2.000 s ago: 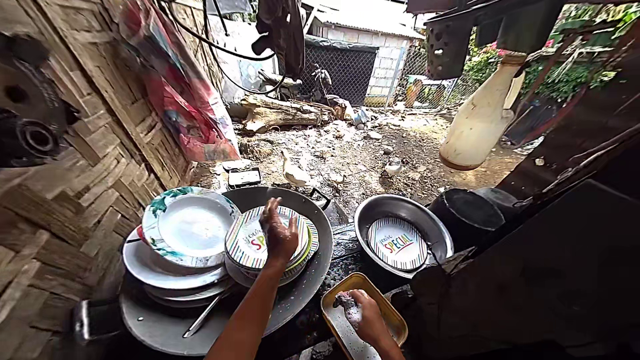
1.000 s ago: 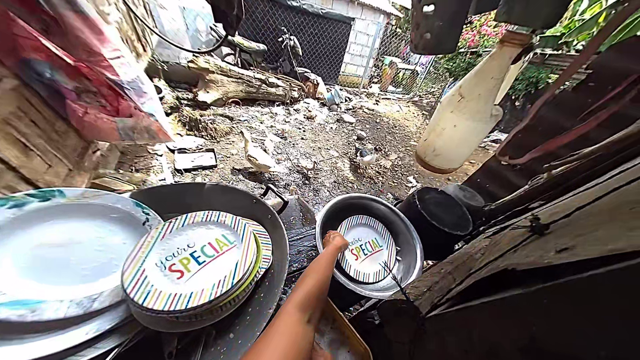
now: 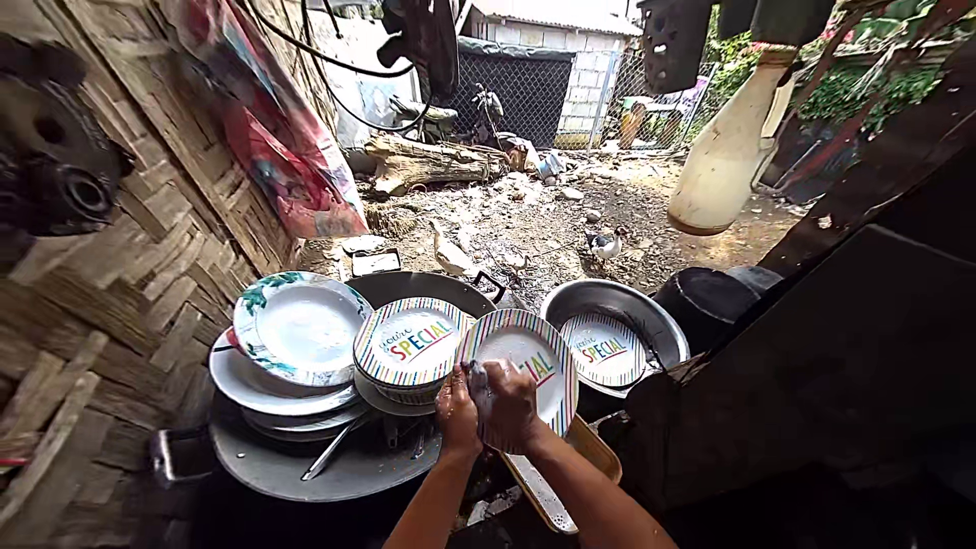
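My left hand (image 3: 457,412) grips the left edge of a striped plate (image 3: 554,381), tilted up toward me. Pressed to the plate's face, my right hand (image 3: 507,400) holds a soapy scrubber (image 3: 479,381), mostly hidden by the fingers. A stack of matching striped plates (image 3: 412,343) is just left of the held plate, in a wide metal pan (image 3: 282,476). White plates with a green leaf rim (image 3: 267,293) are stacked beside it, and a piece of cutlery (image 3: 328,454) lies in front of them. Another striped plate (image 3: 602,349) lies in a metal basin (image 3: 671,324) at right.
Below my hands is a yellowish rectangular tray (image 3: 598,450) with suds. A dark pot (image 3: 705,305) stands beyond the basin. A cloudy plastic bottle (image 3: 720,145) hangs at upper right, and a woven wall (image 3: 145,305) rises at left. Birds, one of them a duck (image 3: 605,245), are on the ground outside.
My left hand, at the basin one second ago, is now back at centre holding a striped plate. My right hand has come up from the tray onto that plate. The view has swung about.
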